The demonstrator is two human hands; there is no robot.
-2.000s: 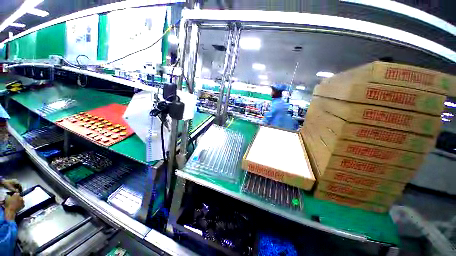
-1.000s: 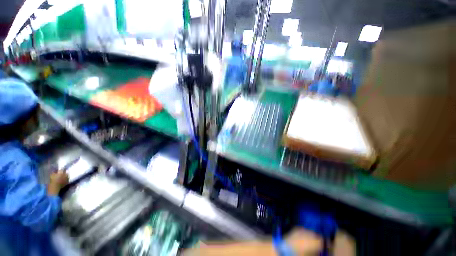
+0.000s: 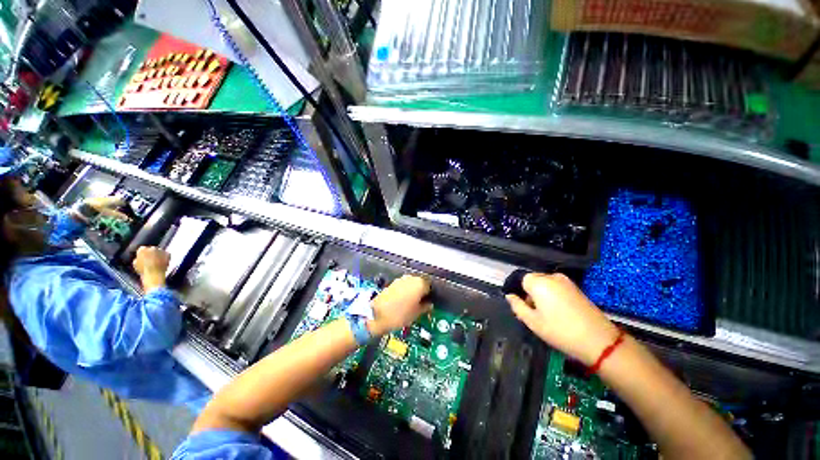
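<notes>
My left hand [image 3: 400, 305], with a light blue wrist band, is over the upper edge of a green circuit board [image 3: 418, 382] in a black carrier [image 3: 499, 386]. Its fingers are curled and the fingertips are dark; whether it holds anything is hidden. My right hand [image 3: 559, 313], with a red cord at the wrist, is at the metal rail below the black bin [image 3: 503, 193]. Black shows at its fingertips; I cannot tell covering from part. Another green board [image 3: 566, 420] lies partly under my right forearm.
A blue tray [image 3: 647, 256] of small blue components stands right of the bin. Clear tubes [image 3: 454, 45] and a brown carton [image 3: 683, 22] lie on the green shelf. A person in blue [image 3: 94, 310] works on the left. Metal plates [image 3: 229, 260] lie between us. A blue coiled cord hangs from above.
The view has swung down to the line. Both my hands and forearms are now in clear view; a second ago only a blurred forearm showed at the bottom edge.
</notes>
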